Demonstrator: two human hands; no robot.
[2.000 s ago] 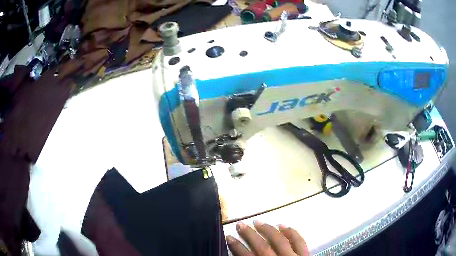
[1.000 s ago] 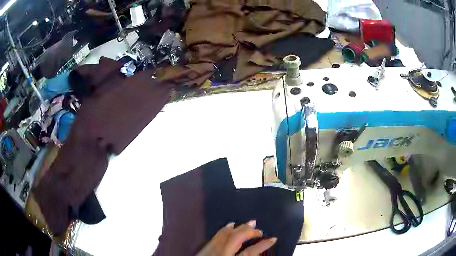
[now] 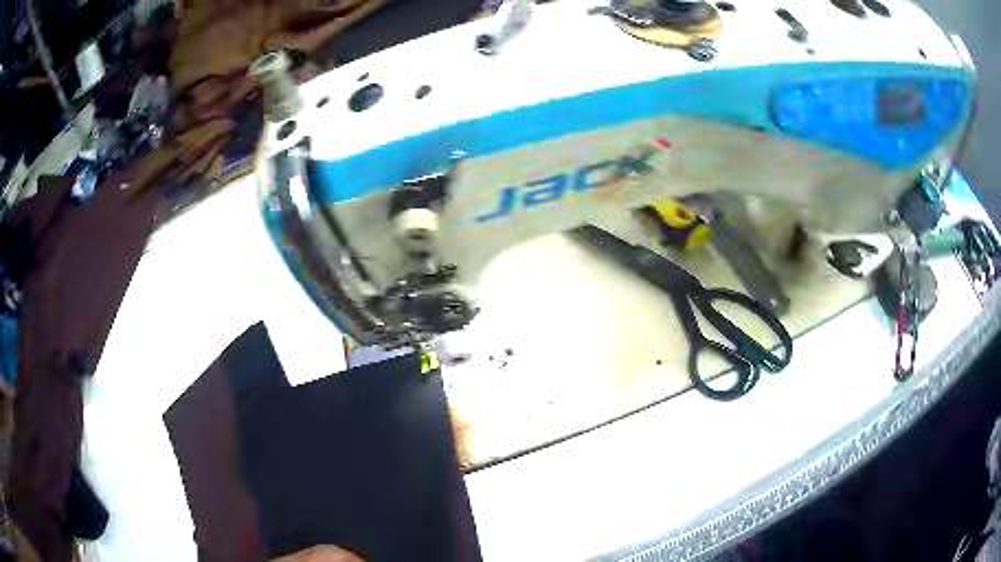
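Note:
A black fabric piece (image 3: 351, 450) lies on the table with its upper right corner at the needle area, beside a yellow bit (image 3: 428, 360). A maroon panel (image 3: 209, 461) shows along its left side. The white sewing machine head (image 3: 549, 198) stands over the right end of the cloth. My left hand, as it appears, is a small strip (image 3: 321, 554) over the black cloth at the bottom edge; its fingers are cut off, so its grip cannot be seen. My right hand is out of the picture.
Black-handled shears (image 3: 724, 340) lie under the machine arm, with a yellow-and-grey tool (image 3: 681, 225) behind them. Small red and dark snips (image 3: 903, 318) lie at the right. More maroon cloth (image 3: 66, 296) hangs at the far left, and brown fabric (image 3: 236, 38) is heaped behind.
The view has swung left and then back right. The hand that lay over the cloth with its fingers visible is now mostly below the picture. The black cloth remains at the needle area.

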